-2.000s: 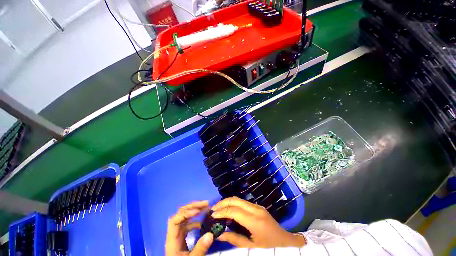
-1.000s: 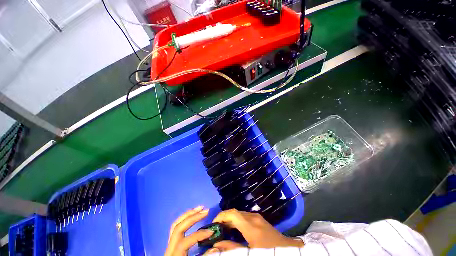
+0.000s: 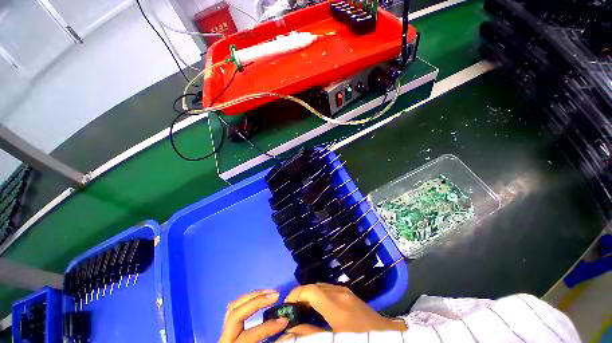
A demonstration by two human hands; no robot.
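Observation:
A black plastic housing [image 3: 295, 316] is held between both hands at the bottom centre, over the middle blue tray [image 3: 225, 234]. A small green circuit board [image 3: 286, 311] shows at its end. My left hand [image 3: 249, 317] is at its left side with fingers curled against it. My right hand [image 3: 342, 309] covers its right side. The lower parts of both hands are cut off by the picture's edge. A row of black housings [image 3: 325, 221] with thin metal pins lies along the tray's right side.
A clear box [image 3: 429, 213] of green and white pieces lies right of the tray. More blue trays [image 3: 127, 308] hold housings at left. Behind are a red tray [image 3: 288, 74] with a white syringe [image 3: 276, 49], a looping hose [image 3: 302, 100] and a control box [image 3: 343, 96]. Dark stacked trays [image 3: 564, 87] stand at right.
The housing has turned between my fingers, and its green board end now faces up more. My left hand has shifted slightly down and left. The trays have not moved.

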